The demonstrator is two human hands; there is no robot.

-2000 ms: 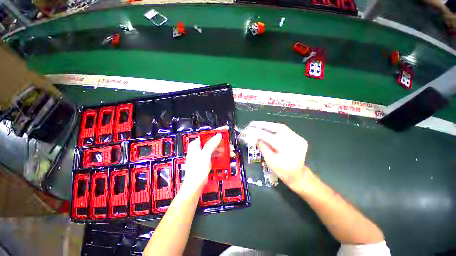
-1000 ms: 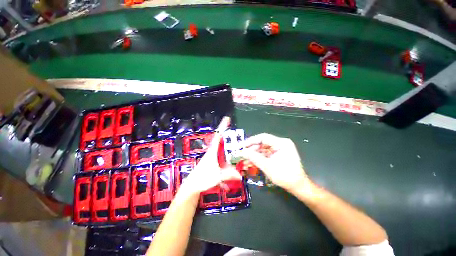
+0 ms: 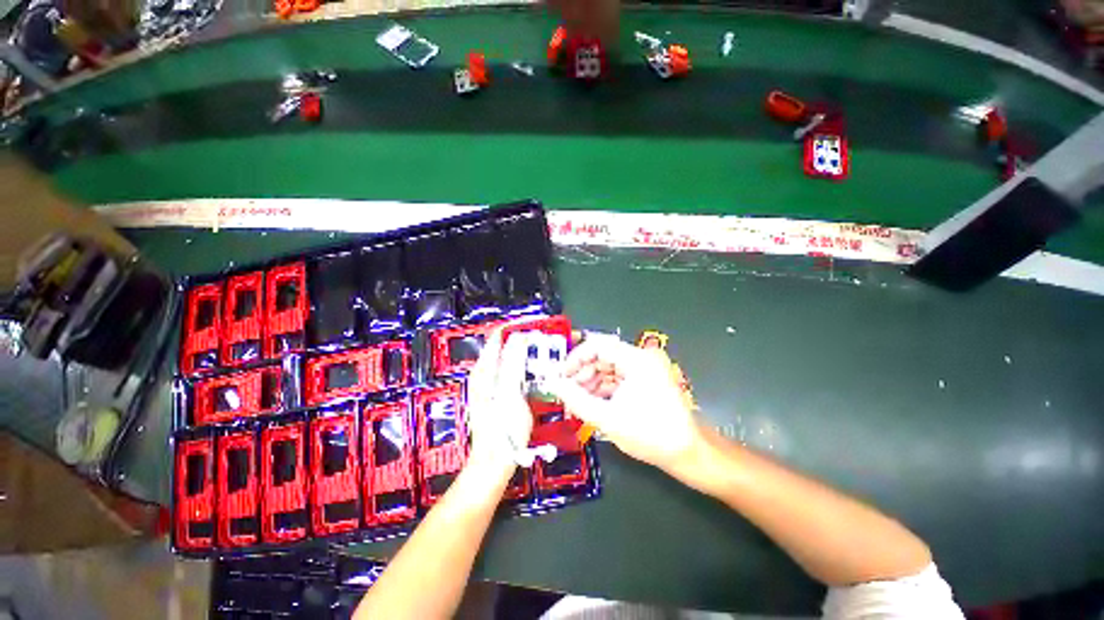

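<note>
My left hand (image 3: 490, 412) holds a red housing (image 3: 557, 325) above the right part of the black tray (image 3: 424, 269). A white insert plate (image 3: 541, 357) with dark square spots shows in the housing. My right hand (image 3: 636, 406) is at the housing's right side, its fingertips at the plate; whether they grip a small part cannot be told. Rows of red housings (image 3: 337, 454) lie in the tray's lower and middle pockets, and several top pockets are bare. Orange-yellow parts (image 3: 655, 343) show on the bench just behind my right hand.
The green belt (image 3: 400, 151) carries orange and silvery parts, a partly assembled red unit (image 3: 827, 155) and another one (image 3: 586, 61) beside a blurred dark shape. A black-ended metal arm (image 3: 987, 236) stands at the right. Cardboard (image 3: 61, 206) and dark clutter are at the left.
The white plate, earlier between my hands beside the housing, now sits in the housing in my left hand. Another red unit and a blurred dark shape have appeared at the belt's far side.
</note>
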